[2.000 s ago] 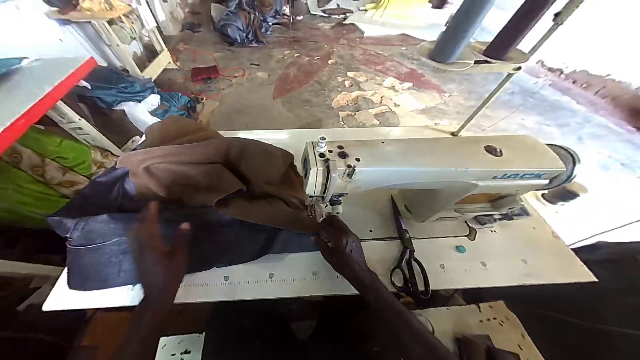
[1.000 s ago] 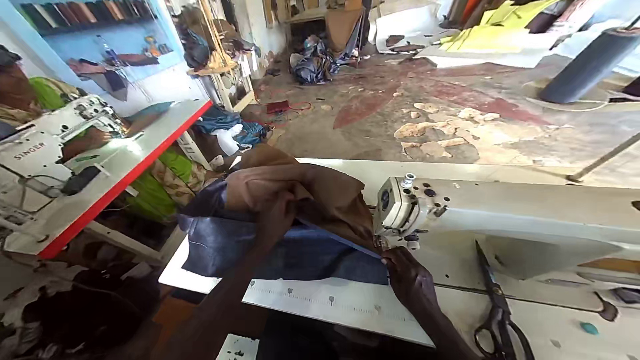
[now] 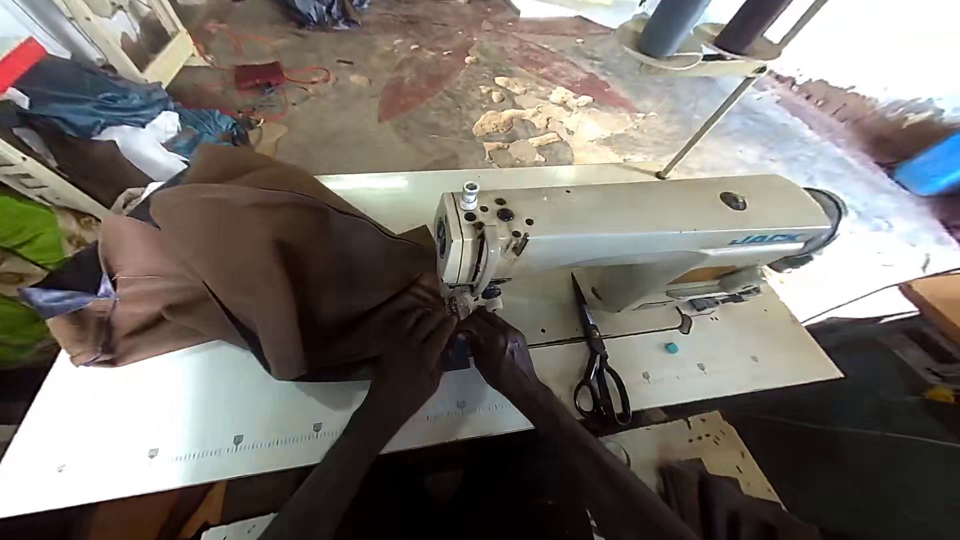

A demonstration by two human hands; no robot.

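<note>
A brown cloth garment [image 3: 300, 262] with dark blue parts lies bunched on the left of the white sewing table [image 3: 135, 420], its right end at the needle area of a Jack sewing machine [image 3: 637, 217]. My left hand [image 3: 412, 345] presses on the cloth just in front of the presser foot, fingers bent over it. Close beside it, my right hand [image 3: 499, 349] pinches the cloth edge by the needle; its fingertips are partly hidden. A small dark blue piece of the cloth [image 3: 456, 354] shows between the hands. Black-handled scissors [image 3: 596, 360] lie to the right of my right hand.
A small teal object [image 3: 671, 348] rests on the table right of the scissors. Thread cones [image 3: 671, 26] stand on a holder behind the machine. Blue and white cloths [image 3: 142, 135] are heaped at the left, beyond the table. A lower board [image 3: 697, 442] sits at the front right.
The garment's brown side now covers the dark blue denim-like cloth seen lying in front earlier. My left hand has moved right, up to the needle beside my right hand. The view has swung back right and down.
</note>
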